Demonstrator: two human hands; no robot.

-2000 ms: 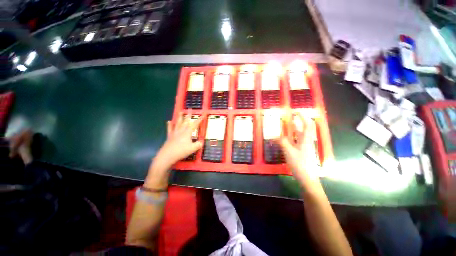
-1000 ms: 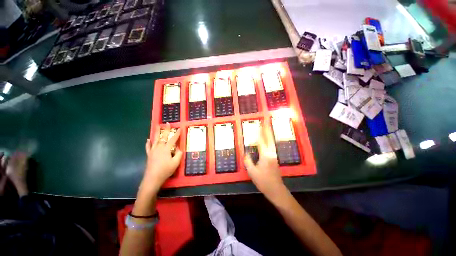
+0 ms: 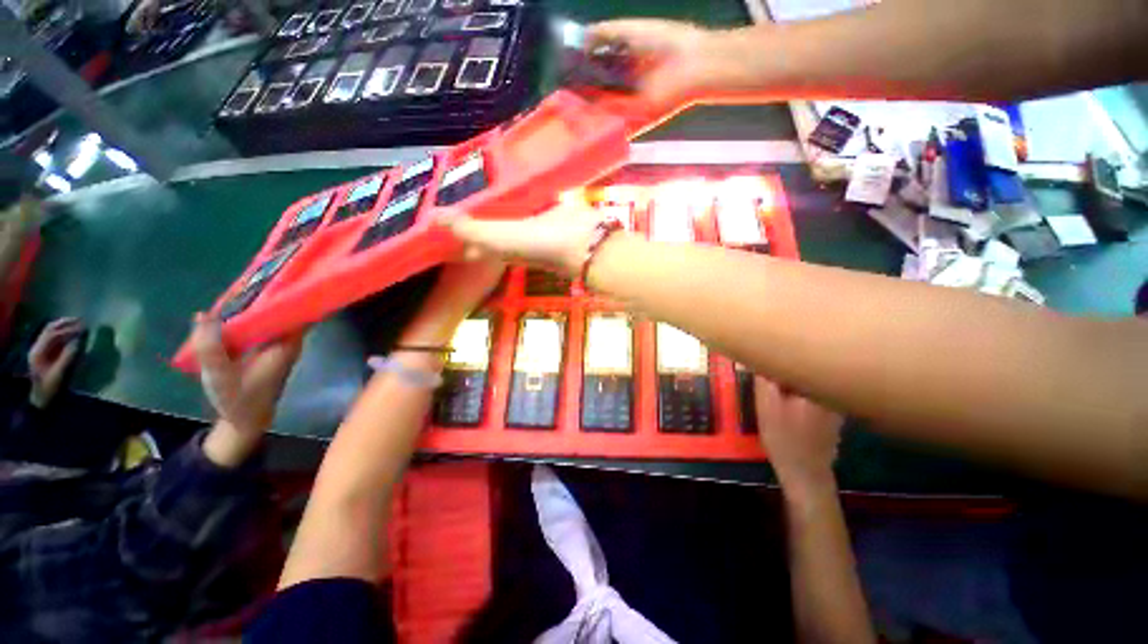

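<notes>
A red-orange tray (image 3: 567, 443) lies on the tabletop with keypad phones face up, their screens lit. Another person's arm crosses above it and hides part of both rows. My left hand (image 3: 471, 287) is at the tray's upper left, mostly hidden under a second tray and that person's hand. My right hand (image 3: 799, 434) is at the tray's right front corner, its fingertips partly hidden by the crossing forearm. What either hand grips cannot be told.
A second red tray (image 3: 365, 267) with several phones is tilted above the table's left side, between hands from left and right. Another person's hand (image 3: 655, 69) holds a dark phone-like object. Black trays (image 3: 365, 120) stand at the far left, loose batteries (image 3: 969, 170) at right.
Another person's two arms have come in from the right, and a second phone tray now hangs over the left side. A left neighbour's hand holds its corner. My right hand has moved right.
</notes>
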